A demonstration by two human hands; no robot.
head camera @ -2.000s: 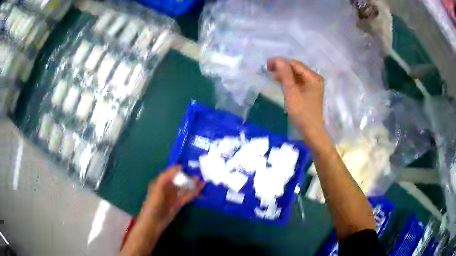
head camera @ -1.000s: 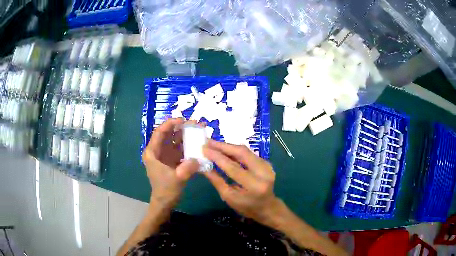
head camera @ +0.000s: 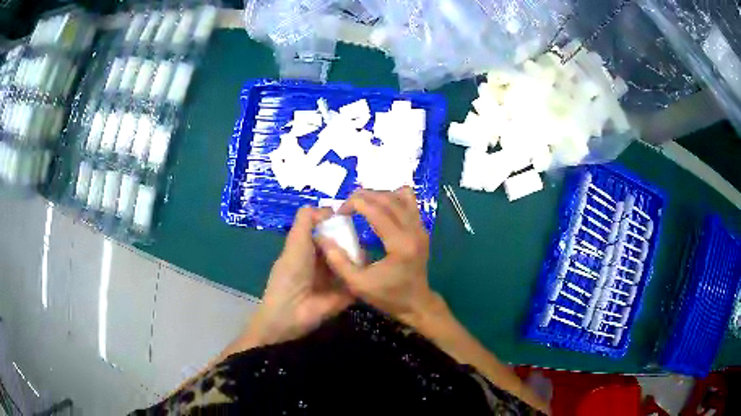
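Note:
A small white unit is held between both hands in front of the blue central tray. My left hand grips it from the left and below. My right hand has its fingers and thumb on its right side and top. The fingers hide part of the unit, and its details are blurred. The blue central tray lies just beyond the hands, with flat white pieces heaped in it and thin white sticks along its left side. The hands cover part of its front edge.
Clear blister trays with white units stand at left. Cream foam blocks lie behind right. Two thin rods lie right of the central tray. A blue parts tray holds rows of sticks; stacked blue trays are far right. Plastic bags lie behind.
My right hand came back from the bags to join my left on the white unit. Since then, both hands have shifted nearer my body, and the right fingers now wrap around the unit's top.

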